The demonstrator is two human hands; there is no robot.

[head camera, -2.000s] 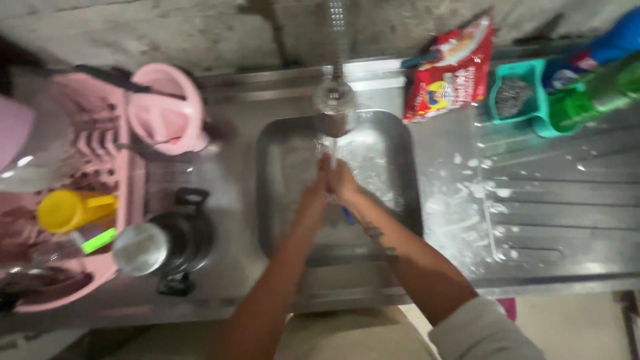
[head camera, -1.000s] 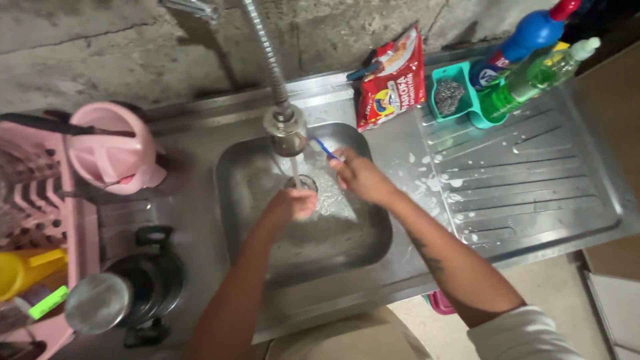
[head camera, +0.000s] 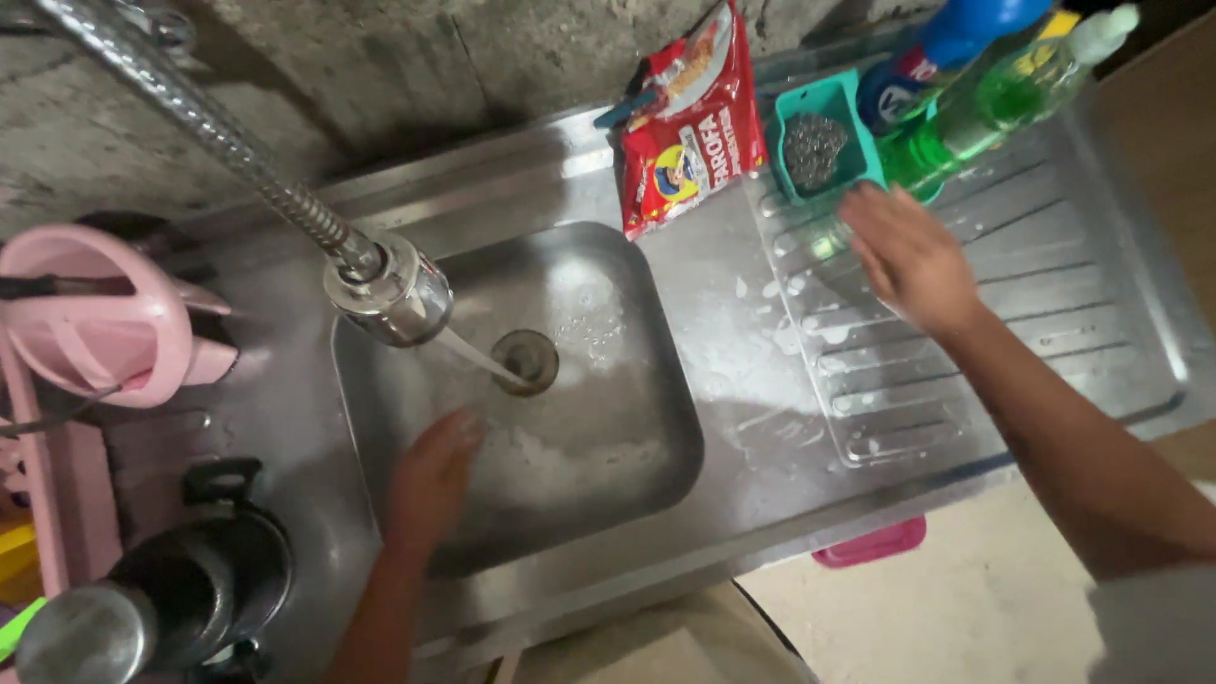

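Note:
My left hand is blurred over the left part of the steel sink basin and appears to hold nothing. Water runs from the chrome faucet head toward the round drain. My right hand reaches over the ribbed drainboard, just below a teal plastic caddy that holds a steel wool scourer. Whether its fingers hold anything is hidden by blur and angle. Behind and beside that hand lean a green dish soap bottle and a blue bottle.
A red farofa packet stands against the rough wall. On the left are a pink plastic holder, a pink dish rack and a dark pot with a metal lid or cup beside it. Wet, sudsy patches mark the drainboard.
My right hand has moved from the basin, where it held a thin blue item, rightward to the teal caddy. My left hand has drawn back from the water stream toward the basin's left side.

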